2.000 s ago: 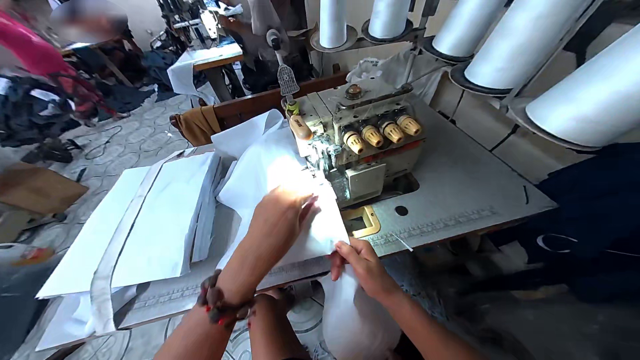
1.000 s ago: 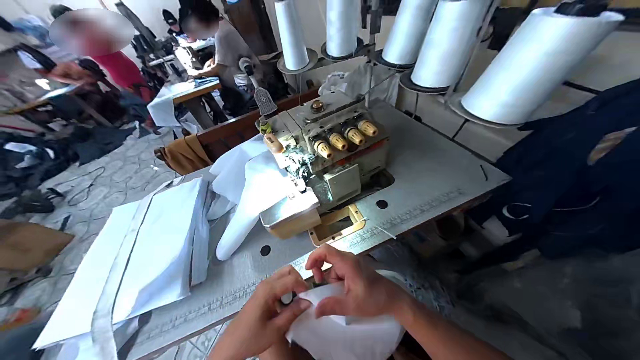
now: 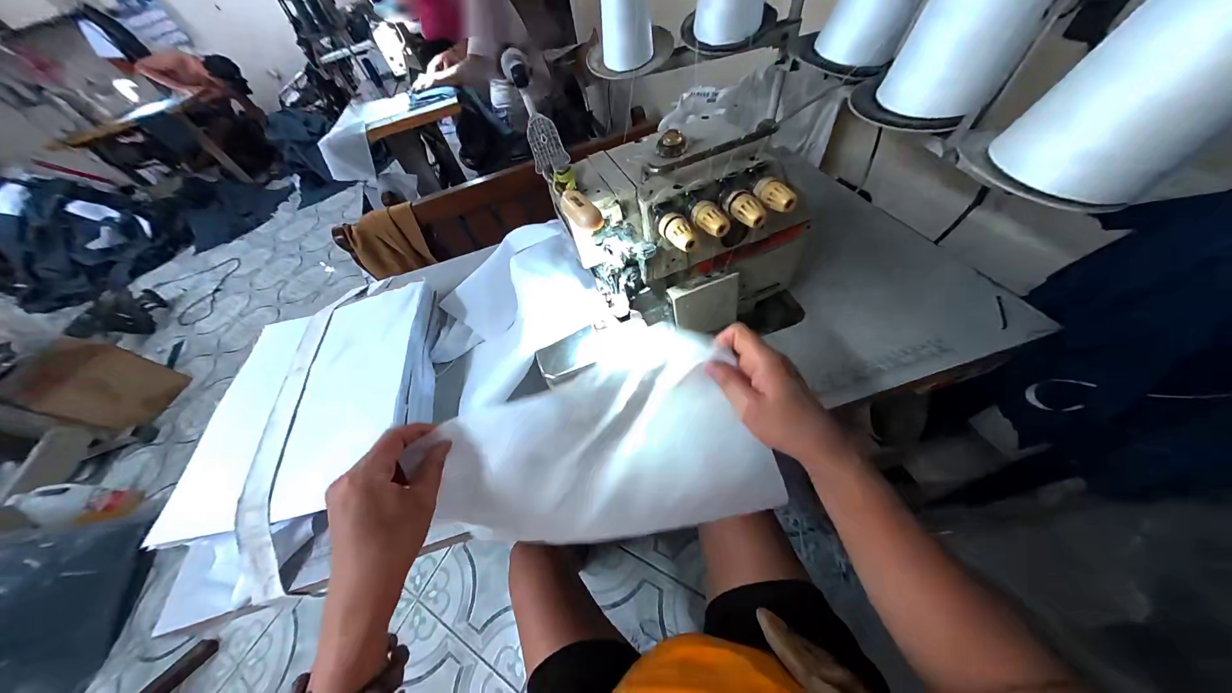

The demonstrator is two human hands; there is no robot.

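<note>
A white fabric piece (image 3: pixel 606 452) is stretched between my hands in front of the overlock sewing machine (image 3: pixel 693 221). My left hand (image 3: pixel 385 491) pinches its left corner, and my right hand (image 3: pixel 770 390) grips its upper right corner near the machine's front. The machine's lamp lights the top edge of the cloth brightly. Behind it, more white fabric (image 3: pixel 529 298) lies on the table left of the needle area. A stack of white cut pieces (image 3: pixel 356 385) rests on the table's left side, with a pale strip (image 3: pixel 289 433) lying across it.
Large white thread cones (image 3: pixel 1097 106) stand on a rack at upper right. Brown cloth (image 3: pixel 390 241) hangs over a wooden edge behind the table. Dark fabric (image 3: pixel 1145 356) is piled at right. A cardboard box (image 3: pixel 91 380) sits on the floor at left. Other people work at tables behind.
My hands were close together over bunched white fabric at the table's front edge; now they are far apart and the piece is spread open, raised before the machine.
</note>
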